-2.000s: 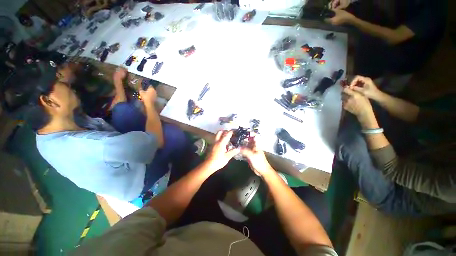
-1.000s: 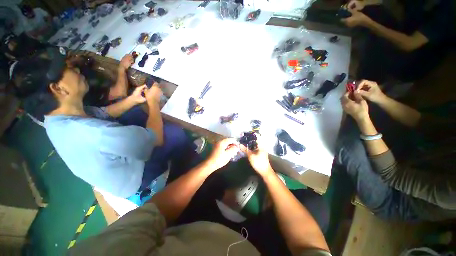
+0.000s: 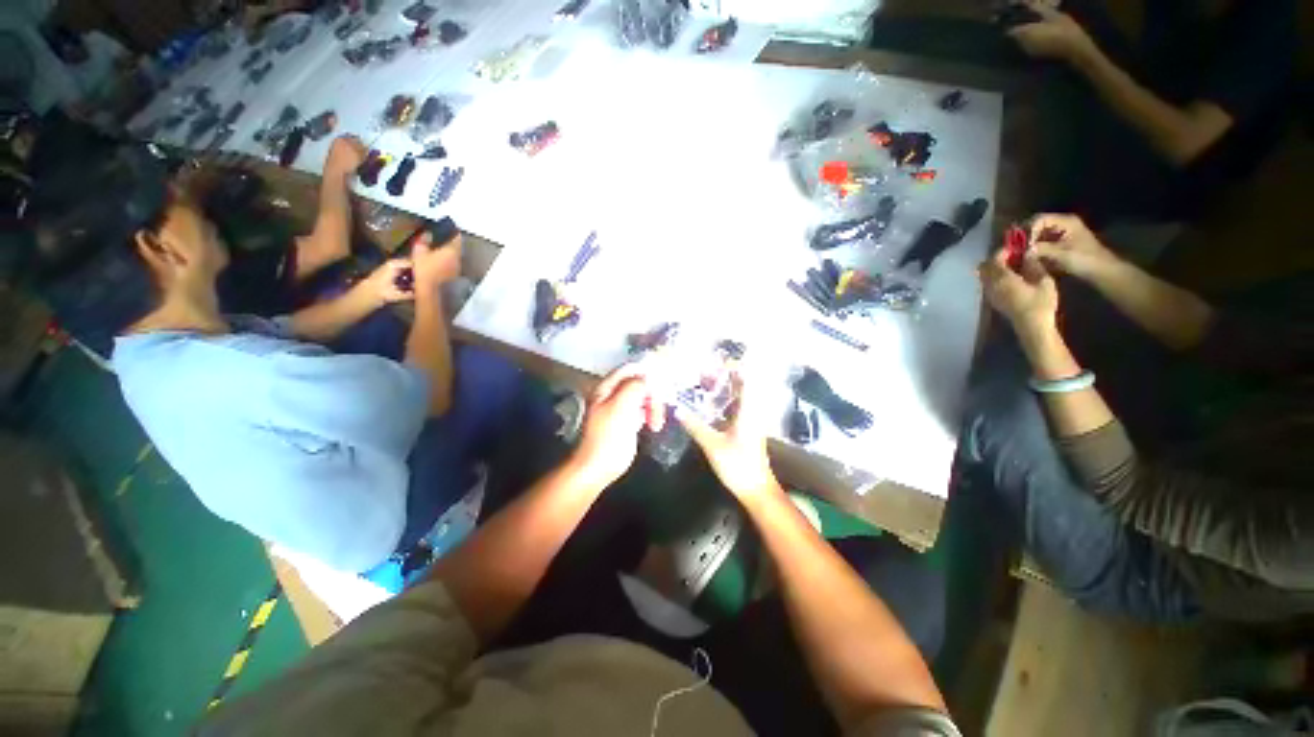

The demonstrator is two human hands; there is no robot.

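My left hand and my right hand are close together over the near edge of the white-covered table. A shiny, crinkled clear bag is between them, gripped by my right hand. Dark and reddish bits show through its film, but I cannot tell what they are. My left hand's fingers are curled at the bag's left side, and I cannot tell whether they grip it. A small dark part lies on the table just beyond my left hand.
The white table holds coiled black cables to the right, a wire bundle with yellow tips to the left, and an orange-red part far right. A person in light blue sits left; other people's hands work at right.
The black bundle seen between my hands earlier is now mostly hidden, and shiny clear film shows there instead. My left hand has moved slightly left and up. The right neighbour's hands now hold a red part.
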